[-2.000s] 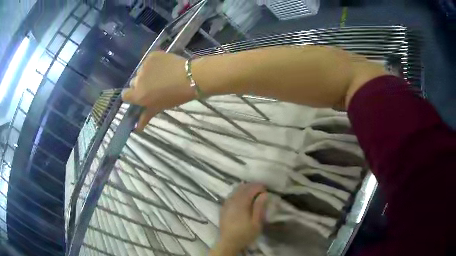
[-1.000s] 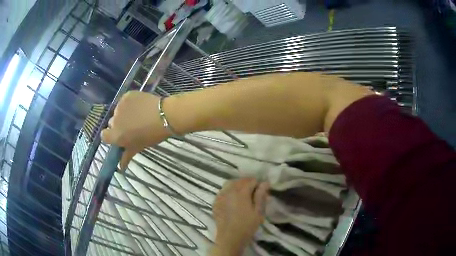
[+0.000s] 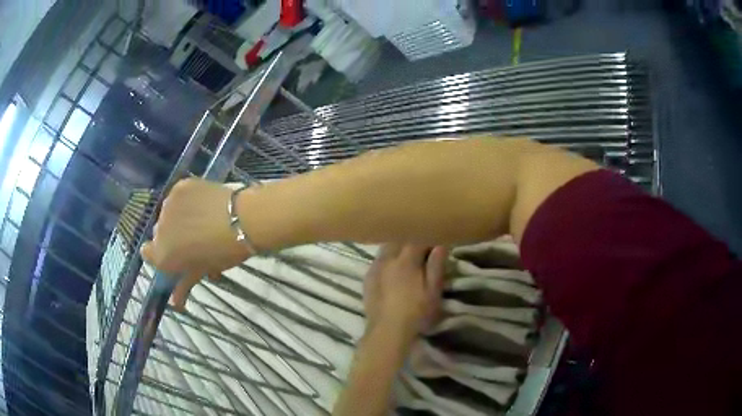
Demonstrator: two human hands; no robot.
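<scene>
My right hand (image 3: 189, 231), on the bare arm from the maroon sleeve, is closed around the flat edge bar of the pronged metal frame (image 3: 150, 313). The frame is tilted up, and its thin prongs point right over the cream cloth (image 3: 346, 276). The cloth lies in long ridges, with open wavy folds at the right end. My left hand (image 3: 403, 288) rests on the cloth beside these folds, its thumb apart from the fingers. Its fingertips lie close under my right forearm and are partly unclear.
Bare shiny metal tubes (image 3: 480, 101) lie beyond my right forearm. The rack's silver edge bar (image 3: 543, 366) runs along the folds' right end. A white slatted crate (image 3: 427, 36) and a red object (image 3: 290, 12) are at the top, near white cloth (image 3: 346, 49) on the grey floor.
My right hand and the held frame edge have shifted left and down in the view. My left hand has moved along the cloth, up towards my right forearm. More bare tubes show.
</scene>
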